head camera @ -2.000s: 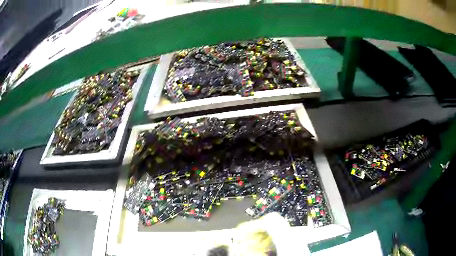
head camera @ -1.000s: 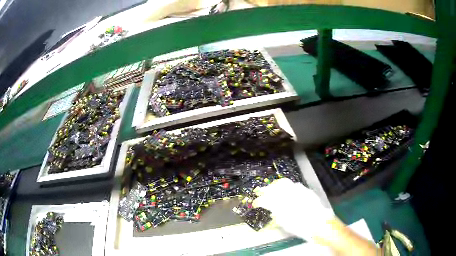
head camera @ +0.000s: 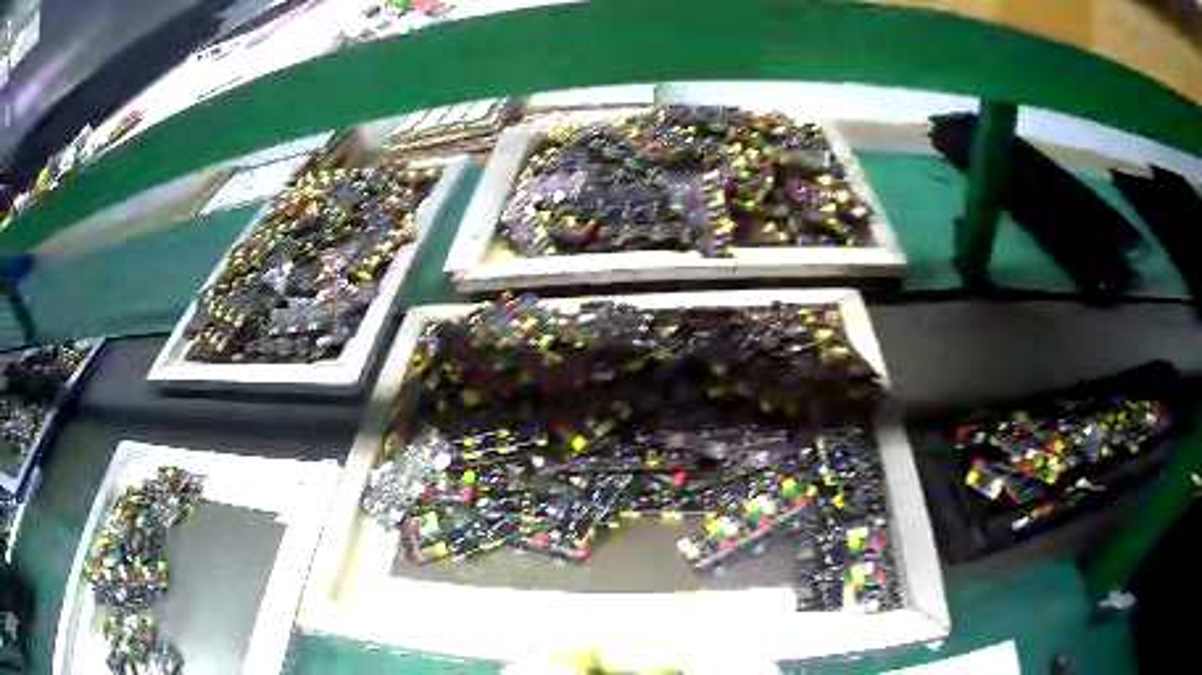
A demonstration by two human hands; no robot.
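Pale gloved fingertips, yellowish and blurred, show only as a sliver at the bottom edge of the head view, in front of the centre tray. I cannot tell whether they belong to my left hand, my right hand or both, or whether they hold anything. The white-framed centre tray [head camera: 919,528] is heaped with small dark circuit boards [head camera: 508,495] with red, green and yellow parts. Part of its grey bottom shows near the front. One board [head camera: 745,528] lies tilted beside this patch. The front-left tray [head camera: 280,567] holds a small pile of boards along its left side.
Two white-framed trays, back left [head camera: 257,373] and back centre [head camera: 686,268], are full of boards. A black bin [head camera: 943,488] with boards stands at right. A green post [head camera: 985,198] and crossbar span the back. Black racks [head camera: 1074,218] lie behind. A white sheet [head camera: 956,662] is at front right.
My gloved right hand, over the centre tray's front right one second ago, has withdrawn from it. The forearm is out of view. The camera view has shifted, and the trays appear farther right and higher.
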